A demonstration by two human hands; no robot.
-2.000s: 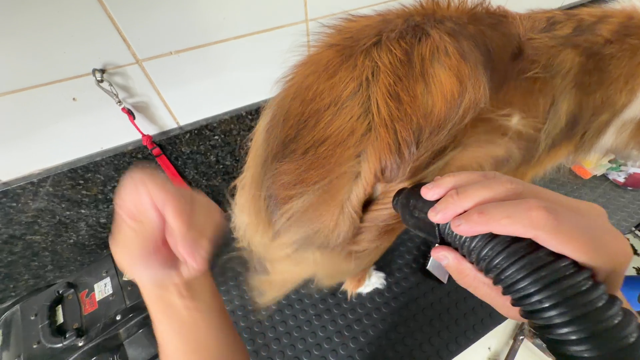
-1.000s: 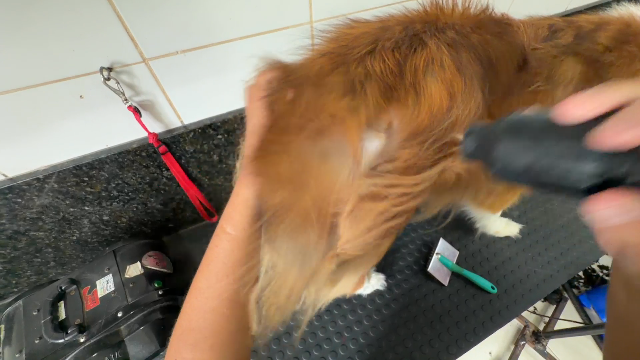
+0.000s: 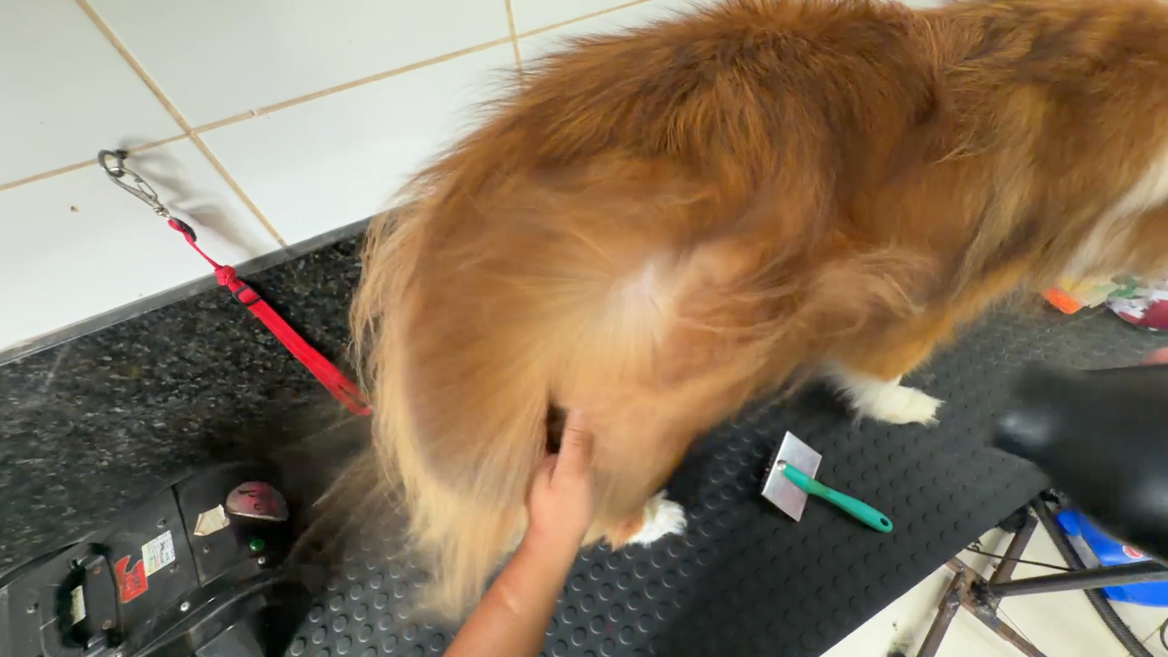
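A brown, long-haired dog [image 3: 776, 182] with white paws stands on a black studded rubber mat [image 3: 730, 566], its rear toward me. My left hand [image 3: 561, 484] is at the fur of its hindquarters, thumb showing and the other fingers hidden in the coat. At the right edge a black dryer nozzle [image 3: 1095, 438], blurred, points at the dog; the fur parts in a pale patch on the rump. Only a sliver of my right hand [image 3: 1157, 356] shows above the nozzle. A slicker brush with a green handle [image 3: 844, 502] lies on the mat beneath the dog.
A black machine [image 3: 146, 575] with stickers sits at the lower left on the granite counter [image 3: 173, 411]. A red strap [image 3: 292, 342] hangs from a metal clip at the tiled wall [image 3: 365, 146]. Metal legs [image 3: 995, 584] and a blue object [image 3: 1104, 547] are below the table at right.
My left hand has moved from the upper edge of the dog's rear down to the lower fur. The nozzle and my right hand have shifted right, mostly out of view.
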